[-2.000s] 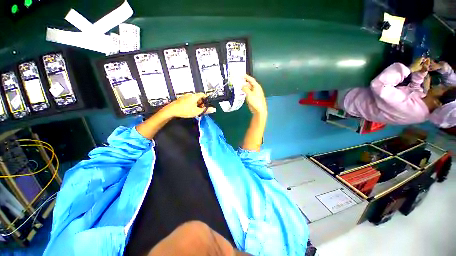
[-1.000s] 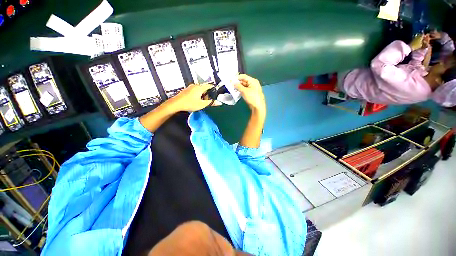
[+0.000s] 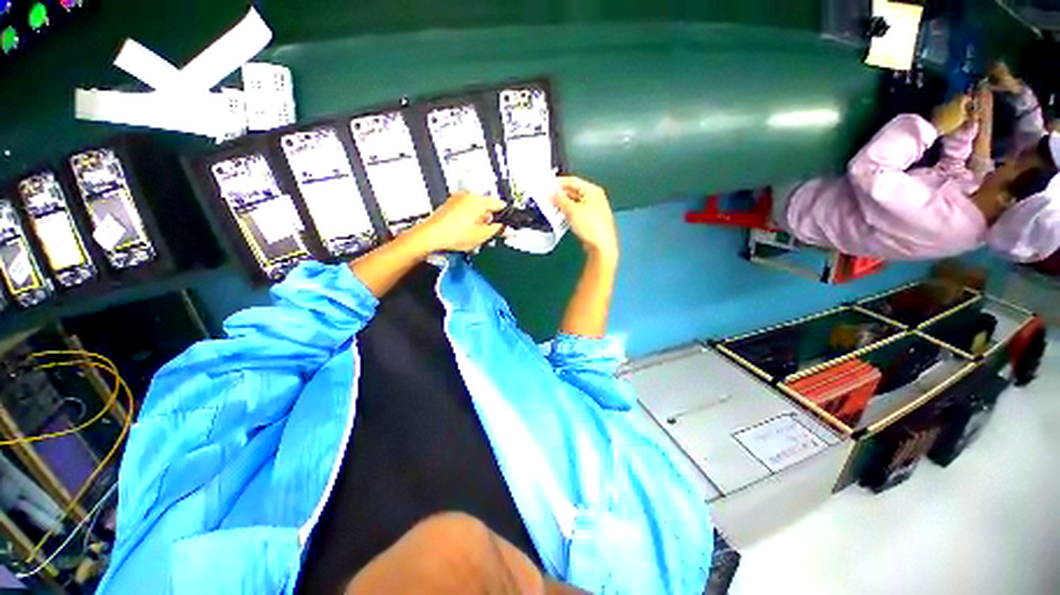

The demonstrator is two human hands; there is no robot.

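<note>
My left hand [image 3: 467, 221] is at the front edge of the black five-slot tray [image 3: 207, 186], closed around a thin dark tool [image 3: 520, 216], likely tweezers. The tool points right, towards a white strip [image 3: 538, 238]. My right hand [image 3: 588, 214] pinches this strip, which curves down between the hands. Both hands are at the near end of the rightmost phone unit [image 3: 527, 130] and partly cover it. Phone units with white middles and dark circuitry at the ends lie side by side in the tray. Any small piece at the tool tip is too small to tell.
A second black tray [image 3: 174, 215] with phone units lies left. Loose white strips [image 3: 174, 107] lie crossed behind the trays on the green bench [image 3: 686, 105]. A rack with yellow cables [image 3: 70, 401] stands lower left. A person in pink [image 3: 907, 192] sits right, above a grey cabinet [image 3: 709, 413].
My left hand has shifted slightly right with the tool, towards the strip. My right hand still pinches the strip, whose loop has changed shape. The camera view has shifted slightly.
</note>
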